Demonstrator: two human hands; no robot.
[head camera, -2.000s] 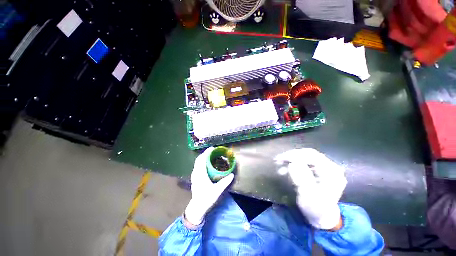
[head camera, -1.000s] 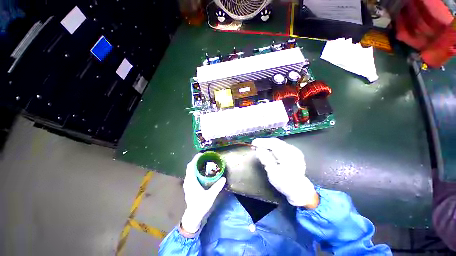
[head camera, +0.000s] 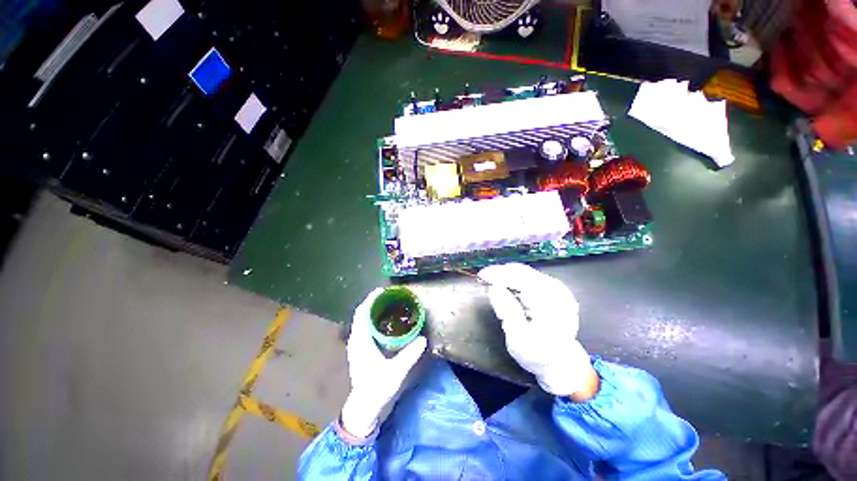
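Observation:
My left hand (head camera: 376, 369), in a white glove, holds a small green pot (head camera: 397, 318) upright, open and dark inside. My right hand (head camera: 537, 324), also gloved, is right of the pot with its fingertips pinched around a very thin brownish tool (head camera: 462, 272). The tool points left, by the front edge of the power board (head camera: 517, 258); I cannot tell whether it touches the board. The board lies beyond both hands and carries long silver-white heatsinks (head camera: 479, 225), copper-red wound rings (head camera: 620, 176) and a brown-yellow transformer (head camera: 444, 180).
Black bins (head camera: 150, 131) stand at the left. Folded white paper (head camera: 683, 120) lies behind the board to the right. A white fan (head camera: 489, 11) and a dark item with a pale sheet (head camera: 658, 23) are at the back. Red material (head camera: 822, 70) is at the upper right. Another person's sleeve (head camera: 836, 409) shows at the right edge.
Since two seconds ago my right hand has come left, nearer the pot and the board's front edge. The view has shifted, so the bench items sit further right. The left hand still holds the pot.

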